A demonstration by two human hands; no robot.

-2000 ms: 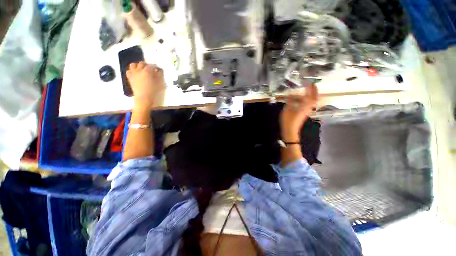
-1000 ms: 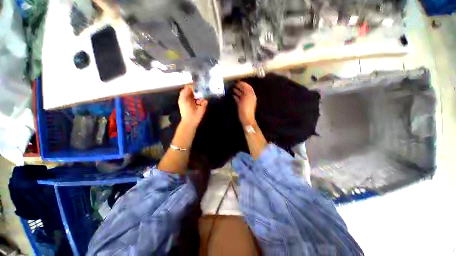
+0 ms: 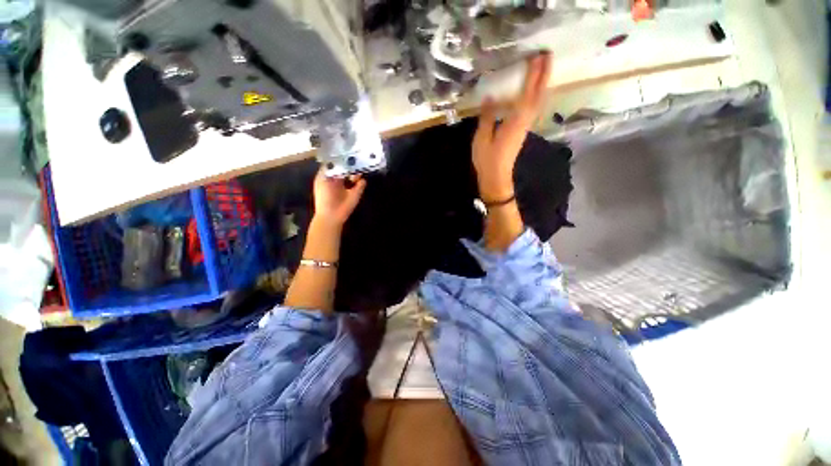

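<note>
The black garment point(image 3: 410, 209) lies bunched on my lap against the table edge. The grey button-sewing machine point(image 3: 246, 73) with its yellow warning triangle stands above it, turned at a slant in view. Its shiny metal work plate point(image 3: 353, 160) sticks out over the cloth. My left hand point(image 3: 335, 195) is just below the plate, with its fingertips closed on the garment's dark cloth at the plate edge. My right hand point(image 3: 507, 132) is raised over the table edge by the feeder arm point(image 3: 446, 45). Its fingers are extended and slightly blurred, and it holds nothing that I can see.
A mobile phone point(image 3: 159, 109) and a small round black object point(image 3: 115, 125) lie on the table point(image 3: 82, 182) at left. A blue crate point(image 3: 208, 241) with packets is below them. A lower blue crate point(image 3: 164, 346) holds dark garments. A large lined crate point(image 3: 674, 218) stands at right.
Since one second ago, my right hand has left the cloth by the plate and moved up and right. My left hand stays at the plate. The view has shifted, with the machine further left.
</note>
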